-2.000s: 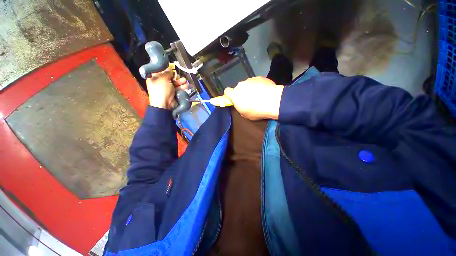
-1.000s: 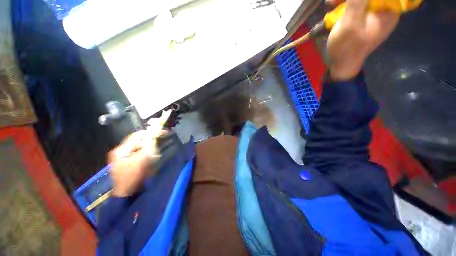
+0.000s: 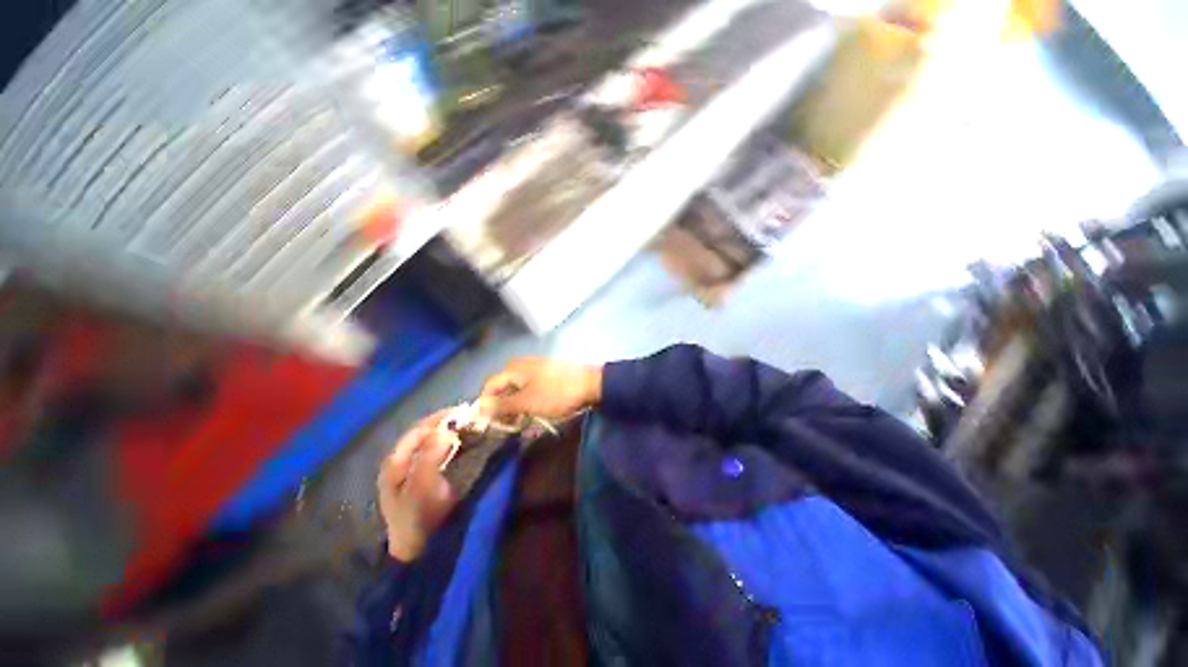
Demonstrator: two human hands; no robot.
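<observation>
My left hand (image 3: 417, 487) and my right hand (image 3: 537, 386) are close together in front of my waist. Between their fingers is a small cream-white piece (image 3: 461, 420), held at its left side by my left hand and touched by the fingers of my right hand. A thin pale strip (image 3: 537, 425) shows just below my right hand. The frame is blurred, so the exact shape of the piece cannot be told. No tool can be made out in either hand.
A red machine part (image 3: 215, 443) and a blue strip (image 3: 332, 420) are on the left. A long white-edged bench (image 3: 678, 163) with blurred items runs across the top. Dark cluttered shapes (image 3: 1042, 339) stand at the right. Bright glare covers the upper right.
The view has swung away from the white table to another part of the workshop. My right hand has come down from the yellow tool to my left hand, and the tool is out of view.
</observation>
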